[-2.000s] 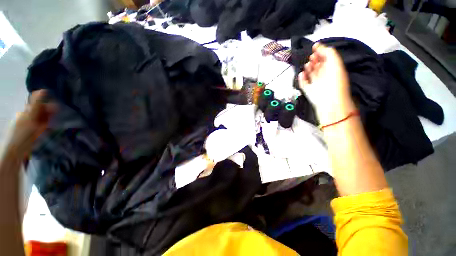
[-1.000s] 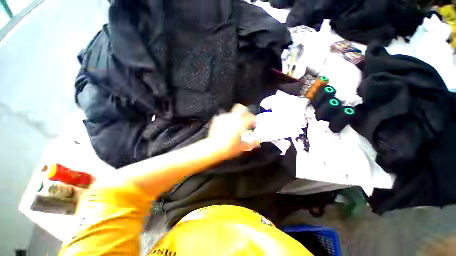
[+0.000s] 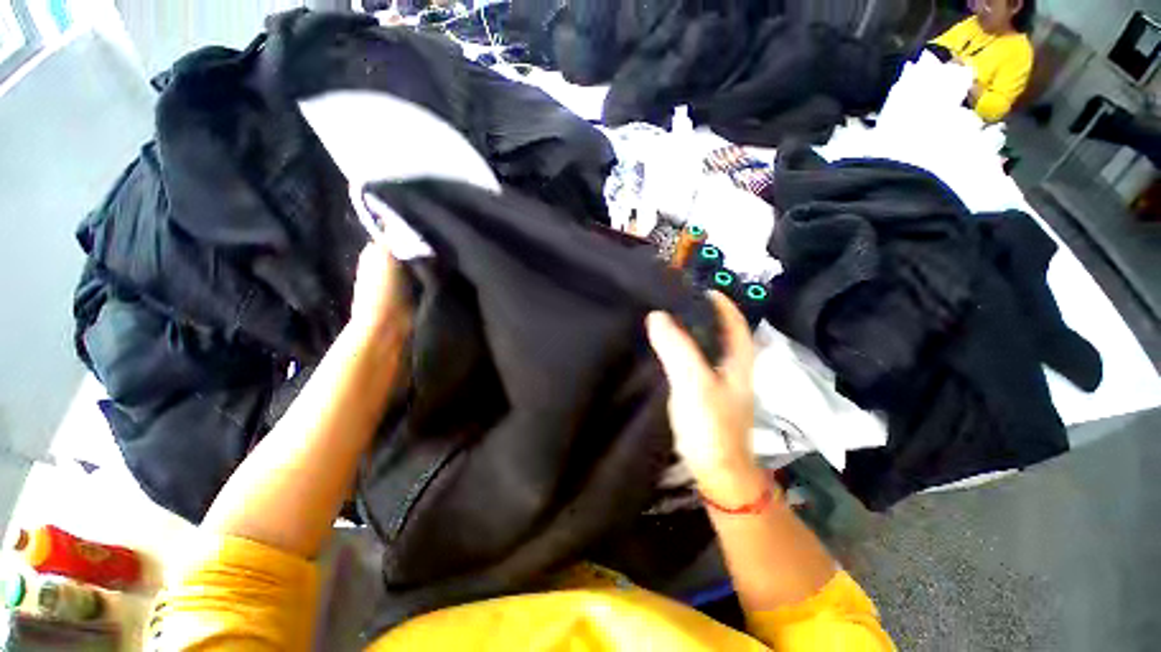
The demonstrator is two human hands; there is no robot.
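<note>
A black garment [image 3: 509, 331] is held up in front of me, spread between both hands. A white shaped piece [image 3: 395, 140] with a curved edge and pointed end lies against its upper left part. My left hand [image 3: 382, 274] is at the garment's left side, by the white piece's lower end; its fingertips are partly hidden by cloth. My right hand [image 3: 703, 363] grips the garment's right edge between thumb and fingers. No needle or thread can be made out.
A large black garment pile [image 3: 204, 242] is at the left, another black pile [image 3: 942, 318] at the right. Dark cones [image 3: 723, 278] and an orange-brown thread cone [image 3: 688, 245] stand between them. A red bottle or can [image 3: 83, 558] is lower left. A person in yellow [image 3: 993, 61] is at far upper right.
The black garment is now raised and spread between both hands, with the white piece against it. My right hand has come back into view and taken hold of the garment. The view has shifted.
</note>
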